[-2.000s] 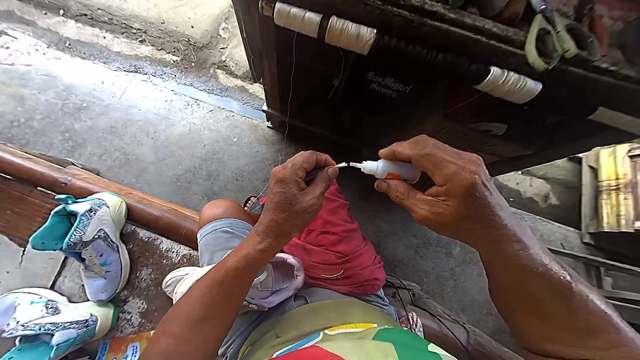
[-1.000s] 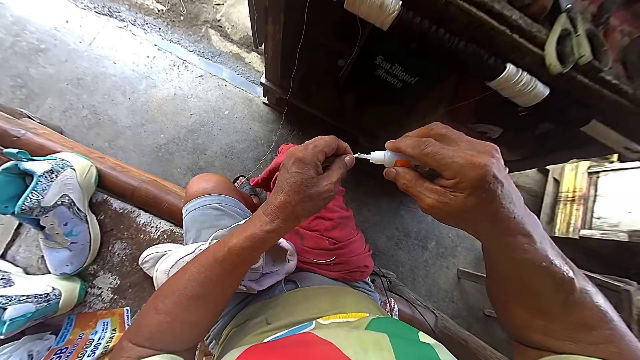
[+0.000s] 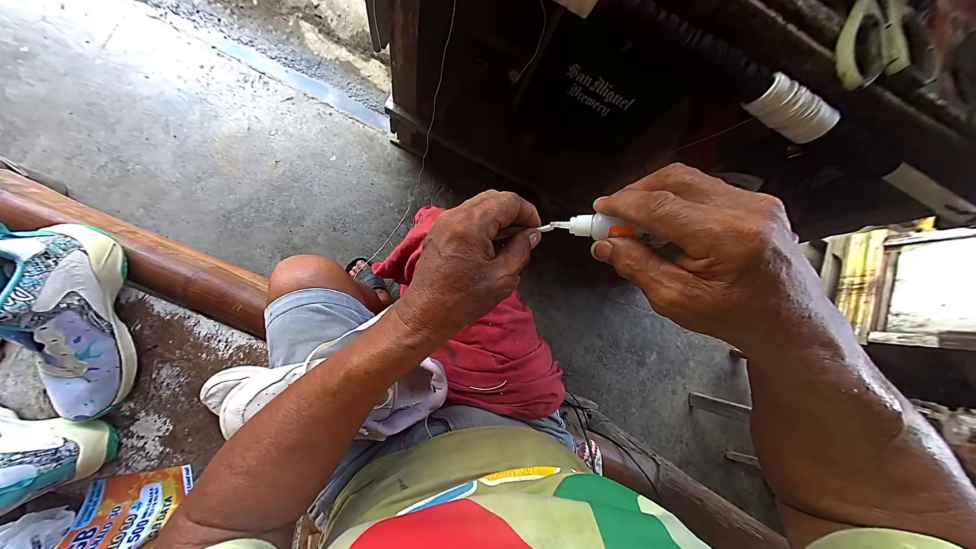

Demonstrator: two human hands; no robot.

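My left hand point(image 3: 476, 255) pinches a small, thin whitish piece point(image 3: 545, 228) between thumb and fingertips; what it is cannot be told. My right hand point(image 3: 686, 244) grips a small white squeeze bottle point(image 3: 602, 226) with an orange mark, held sideways. The bottle's narrow nozzle points left and meets or nearly meets the end of the piece. Below the hands a red cloth point(image 3: 496, 351) lies over my lap. A white shoe point(image 3: 259, 393) rests on my lap, partly hidden behind my left forearm.
Patterned sneakers point(image 3: 84, 335) stand at the left by a wooden rail point(image 3: 175, 274). A printed orange packet point(image 3: 133, 507) lies lower left. A dark wooden stand point(image 3: 610, 145) ahead carries a white thread spool point(image 3: 793, 108) and scissors point(image 3: 869, 46). A loose thread point(image 3: 431, 130) hangs down.
Both hands stay close together, with the bottle in the right one throughout. The view has shifted somewhat. Otherwise little has plainly changed.
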